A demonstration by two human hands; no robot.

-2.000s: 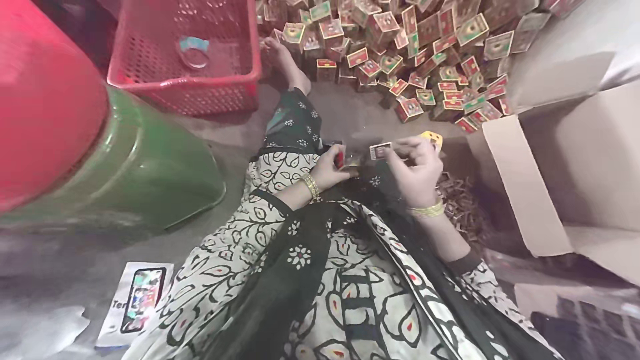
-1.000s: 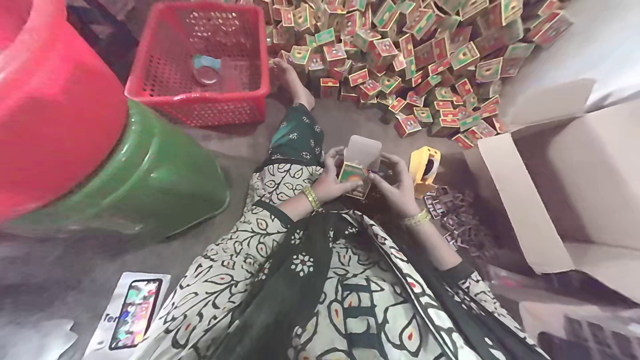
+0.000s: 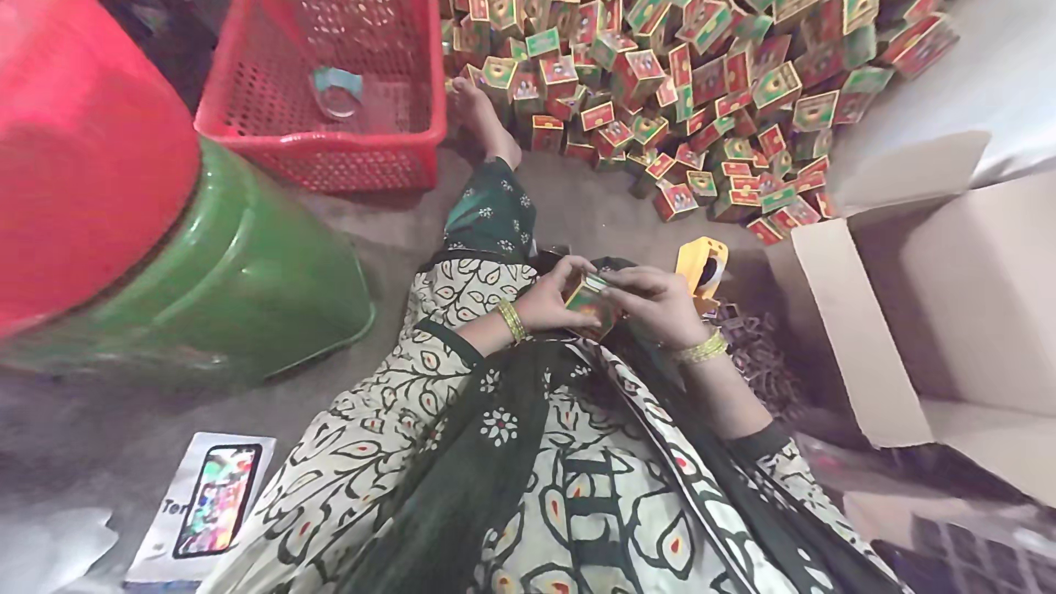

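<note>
Above my lap I hold a small printed cardboard box (image 3: 592,312), green and red with gold edges. My left hand (image 3: 554,299) grips its left side, fingers at the top edge and thumb across the front. The fingers of my right hand (image 3: 657,304) pinch the top right edge of the same box. Its top flap no longer stands up. Just beyond my right hand is a yellow tape dispenser (image 3: 697,268). A large heap of similar small boxes (image 3: 639,78) lies on the floor ahead.
A red perforated plastic basket (image 3: 375,165) holding a roll of tape (image 3: 337,95) stands ahead left. Beside me are a green drum (image 3: 272,280) and a red container (image 3: 91,140). On the right are an open cardboard carton (image 3: 862,346) and small dark pieces (image 3: 755,355). A phone box (image 3: 202,503) lies lower left.
The white flap standing up from the box one second ago is now folded down at the top. My right hand has moved from the box's side to its top edge.
</note>
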